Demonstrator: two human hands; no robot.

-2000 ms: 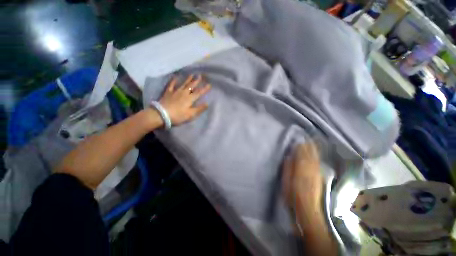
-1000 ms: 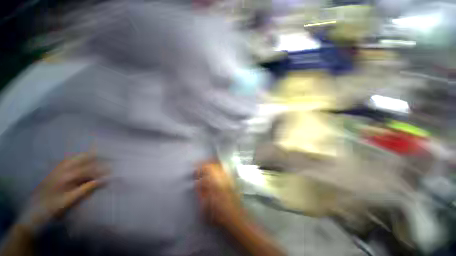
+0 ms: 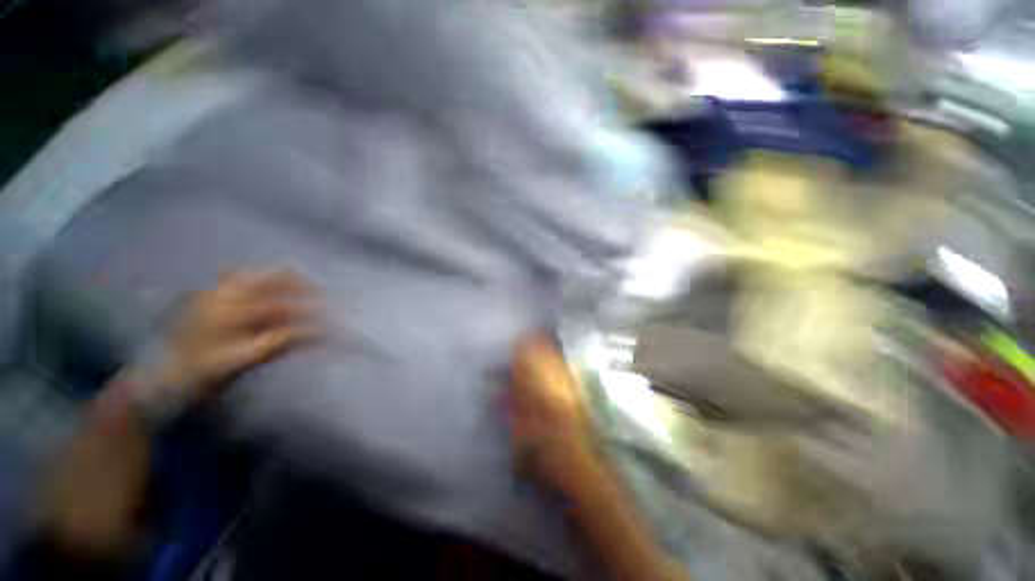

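Note:
The view is strongly blurred. A large grey fabric panel [image 3: 375,340] lies across the middle in front of me, with folds running towards the machine. My left hand [image 3: 244,329] rests on its left part, palm down; its fingers are blurred. My right hand [image 3: 545,397] is on the panel's right part beside the brightly lit needle area [image 3: 624,369]; whether it pinches the cloth cannot be told. The sewing machine head [image 3: 738,352] stands just right of that hand. A big grey heap of fabric [image 3: 420,57] lies behind the panel, with a pale blue-green patch [image 3: 630,159] on its right side.
A white board [image 3: 102,142] shows at the upper left beyond the cloth. Dark blue cloth [image 3: 783,131] lies behind the machine. A red thing [image 3: 987,392] is at the far right edge. Something blue [image 3: 193,499] shows below my left forearm.
The view has swung right from the first frame, then slightly back. My left hand has moved from the panel's far left corner nearer to my right hand. My right hand remains beside the needle area.

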